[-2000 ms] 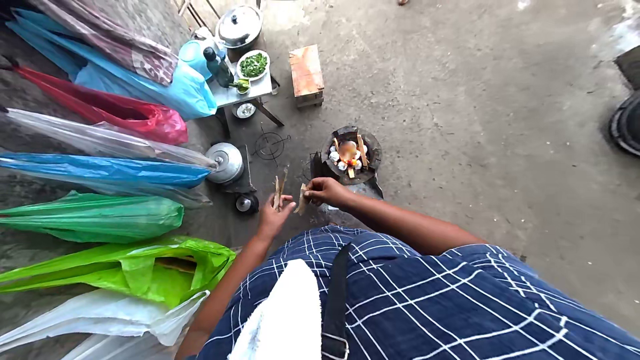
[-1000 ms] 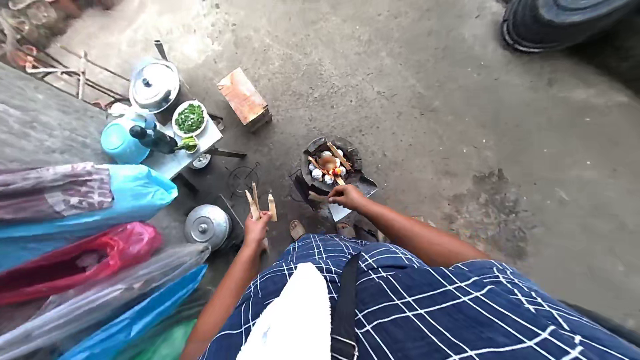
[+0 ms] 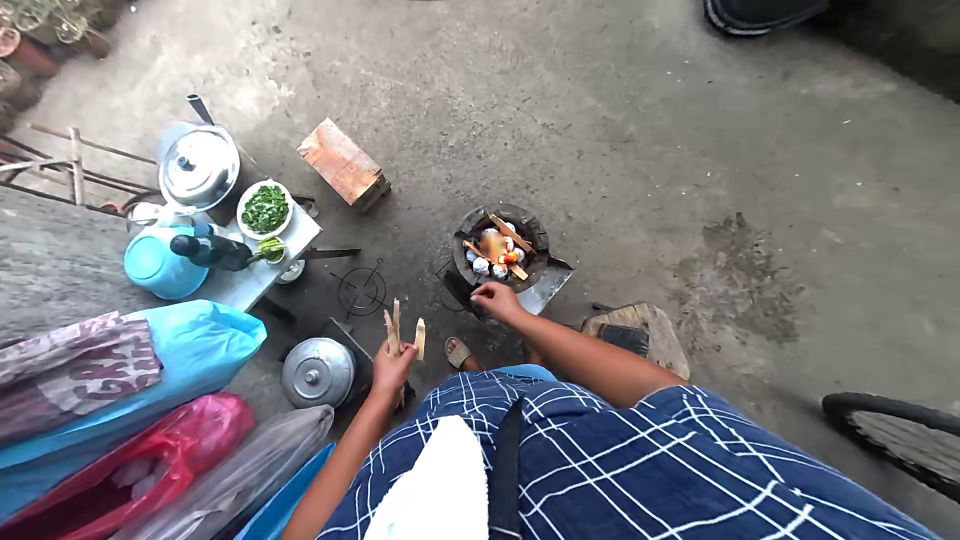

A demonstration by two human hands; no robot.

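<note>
My left hand (image 3: 394,366) grips several thin wood sticks (image 3: 396,324), upright from its fingers, left of the stove. My right hand (image 3: 496,300) is curled just below the near rim of a round charcoal stove (image 3: 538,229); whether anything is between its fingers I cannot tell. Inside the stove lie pale, ashy lumps (image 3: 481,265), with wood pieces (image 3: 511,232) across them and a small orange flame and glow at the centre. A metal sheet (image 3: 551,285) juts out at the stove's lower right.
At left a small table (image 3: 304,232) bears a lidded pot (image 3: 199,166), a bowl of chopped greens (image 3: 265,209), a dark bottle (image 3: 214,252) and a blue tub (image 3: 161,262). Nearby are a wooden block (image 3: 341,161), wire stand (image 3: 361,291), lidded pot (image 3: 319,373), wooden stool (image 3: 652,330) and bicycle wheel (image 3: 892,409).
My right hand, which held a stick beside my left hand two seconds ago, has moved to the stove's near edge. My left hand still holds sticks. The view has turned.
</note>
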